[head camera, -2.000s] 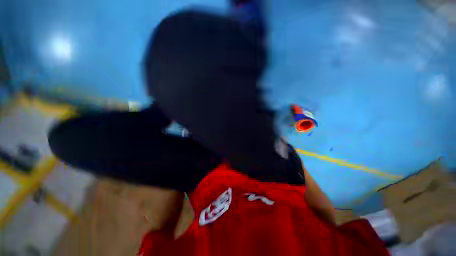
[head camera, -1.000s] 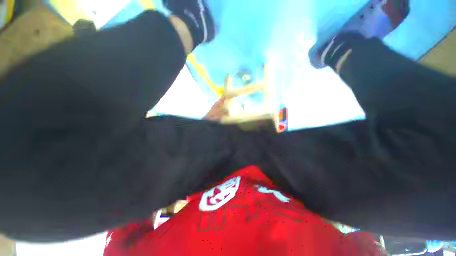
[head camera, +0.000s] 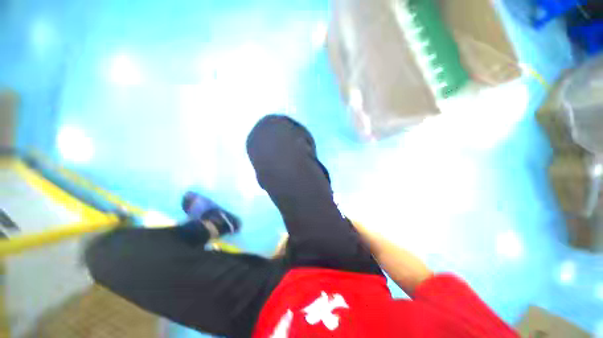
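Observation:
An open brown carton (head camera: 383, 66) stands on the floor at the upper right. A row of green boxes (head camera: 440, 49) with white marks lies in its opening. A clear liner bag (head camera: 362, 115) hangs over the carton's side and near edge. My right forearm shows below the carton, running from the red sleeve to behind my thigh; my right hand is hidden there. My left hand is not in view. Neither hand can be seen touching the carton. The picture is blurred and overexposed.
A pale container with a yellow edge (head camera: 59, 230) is at the left. Plastic-covered cartons (head camera: 572, 178) stand at the right edge. A brown carton corner (head camera: 549, 325) shows at the bottom right. My legs and one shoe are in the middle over the blue floor.
The view has swung from the floor between my legs to the upper-right carton, which has come into view. The orange-blue tape gun and the wooden stool frame are no longer clearly seen.

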